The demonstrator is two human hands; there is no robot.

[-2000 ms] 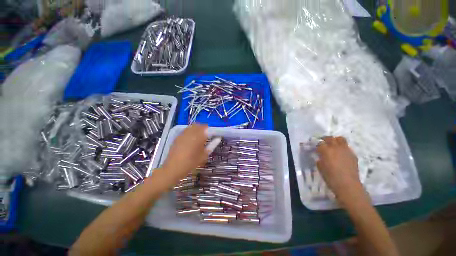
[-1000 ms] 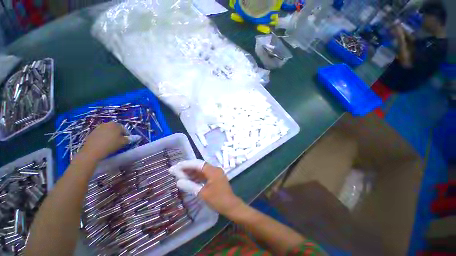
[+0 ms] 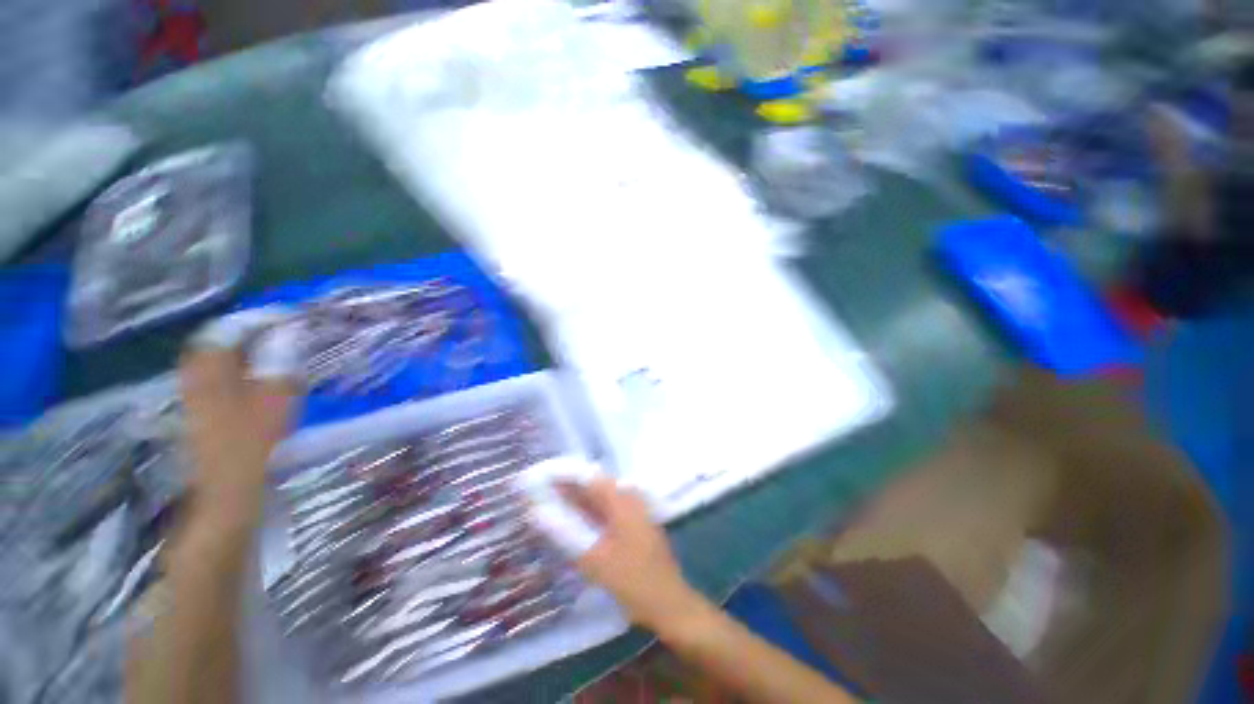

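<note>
The picture is strongly blurred. My left hand (image 3: 241, 399), with white finger cots, is at the left edge of the blue tray (image 3: 495, 330) of thin silver and dark red stems (image 3: 392, 330). My right hand (image 3: 619, 543), also with white cots, is over the right side of the white center tray (image 3: 557, 399). Slim silver and reddish pieces (image 3: 413, 550) lie roughly parallel in that tray. Blur hides whether either hand holds something.
Right tray and long bag (image 3: 688, 303) show as one bright white area. Metal tubes (image 3: 83, 509) are at lower left, a small far tray (image 3: 165, 248) behind. A yellow fan (image 3: 770, 35), a blue tray (image 3: 1038, 296), an open cardboard box (image 3: 1018, 509) and a blurred person (image 3: 1210, 206) are beyond.
Since one second ago the view has shifted, so things sit further right. My left hand has moved left from over the stems to the blue tray's left edge. My right hand stays by the center tray's right side.
</note>
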